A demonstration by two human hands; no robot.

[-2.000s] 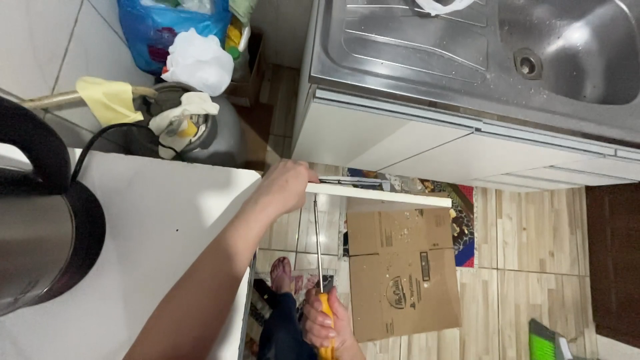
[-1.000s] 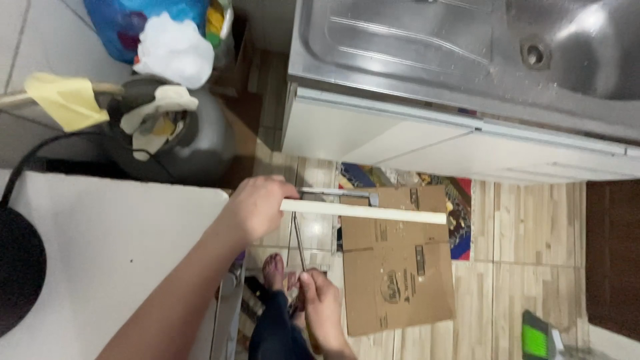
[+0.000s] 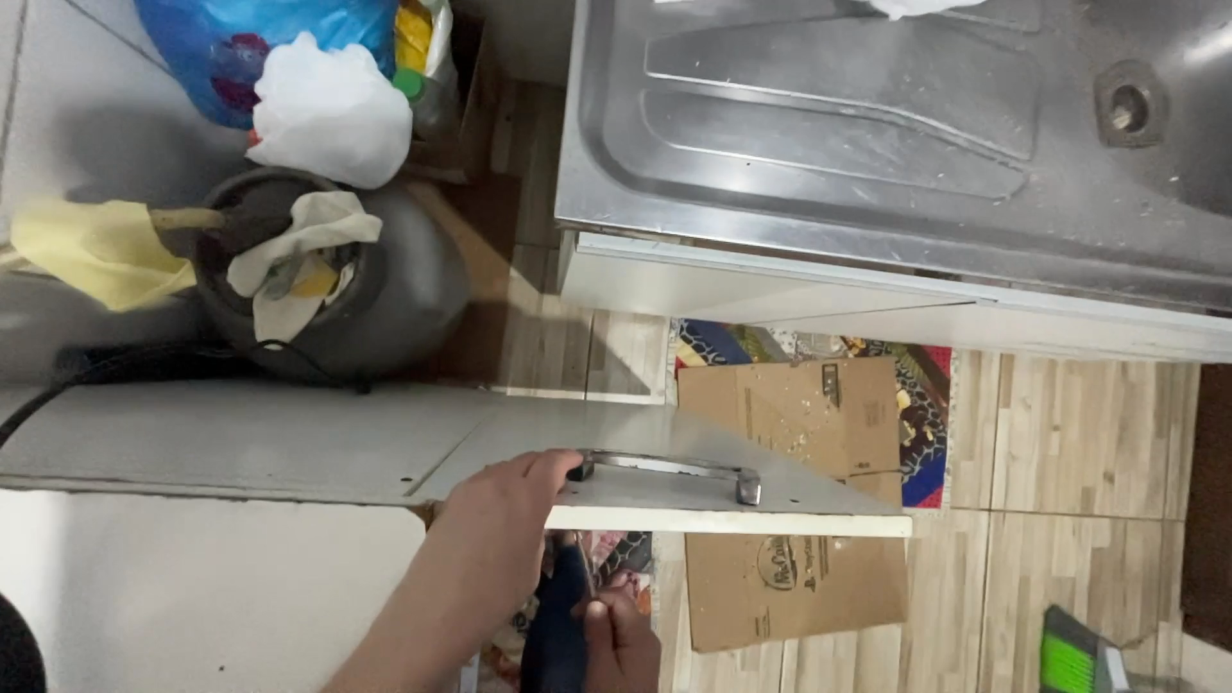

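My left hand (image 3: 500, 515) grips the top edge of an open white cabinet door (image 3: 818, 523), its fingertips at the near end of a metal bar handle (image 3: 664, 465). The handle lies along the door's outer face. Below the edge, on the door's inner side, my right hand (image 3: 621, 630) pinches the thin metal shaft of a screwdriver (image 3: 586, 563). The shaft points up toward the door near my left hand; its tip and the screwdriver's handle are hidden.
A white countertop (image 3: 221, 587) adjoins the door. Opposite stands a stainless steel sink (image 3: 828, 144). Flattened cardboard (image 3: 799, 597) lies over a patterned rug (image 3: 924, 452). A gas cylinder (image 3: 414, 279) with cloths, plastic bags (image 3: 332, 111) and a green broom head (image 3: 1066, 654) are nearby.
The door's outer face and bar handle have come into fuller view. My right hand has gone from the screwdriver's yellow handle to its shaft. My left hand remains at the door edge.
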